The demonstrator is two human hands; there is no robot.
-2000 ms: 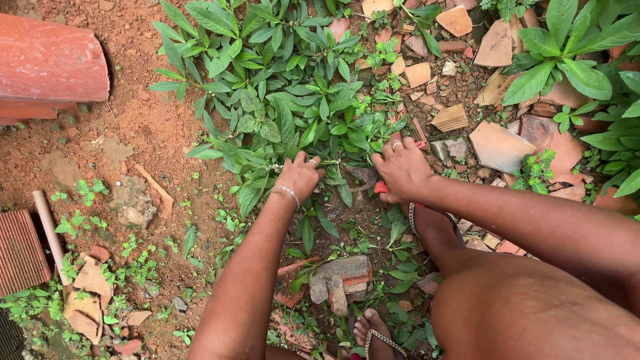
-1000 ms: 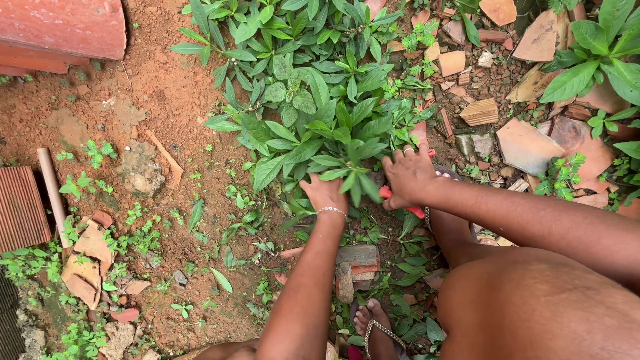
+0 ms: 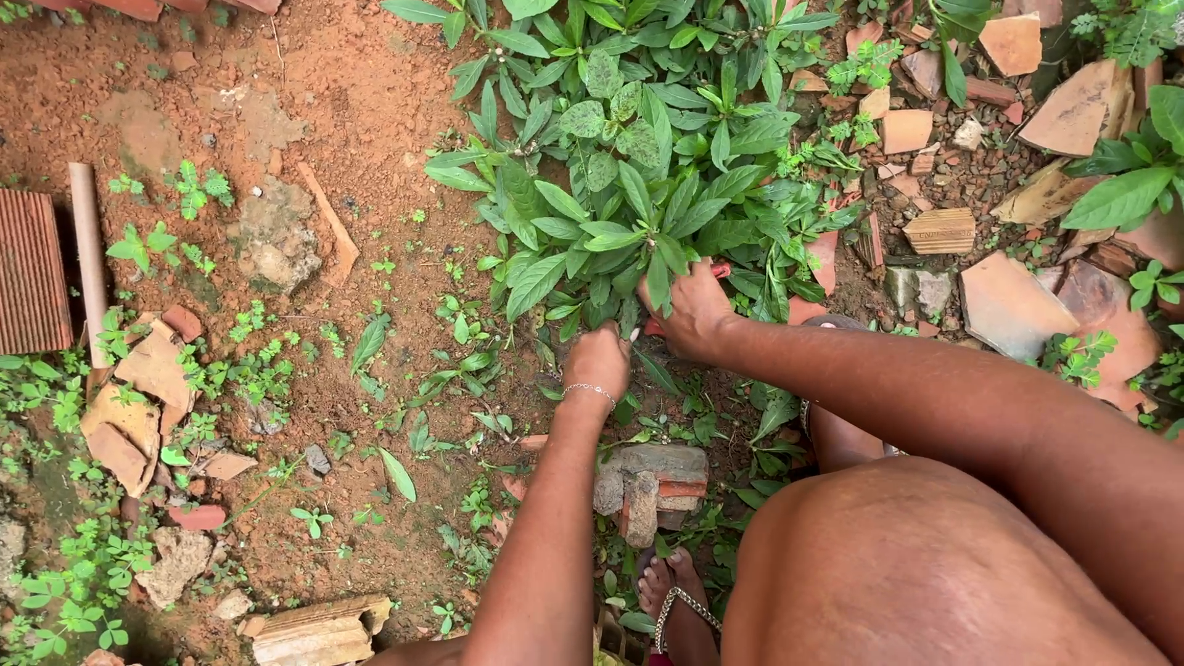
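Note:
A patch of leafy green plants grows from the reddish soil at the top centre. At its lower edge is my left hand, a bracelet on the wrist, its fingers closed round the base of some stems under the leaves. Just to the right, my right hand is closed on a red-handled tool; only bits of the red handle show, and leaves cover its working end. The two hands are close together, and leaves partly hide the fingers of both.
A broken brick chunk lies below my hands, near my sandalled foot. Broken clay tile pieces are scattered at the right, others at the left beside a pipe-like rod and a ribbed clay block.
My hands have come closer together under the leaves. Two seconds ago they were farther apart at the plants' lower edge. A loose leaf lies on the soil at the left where none showed then.

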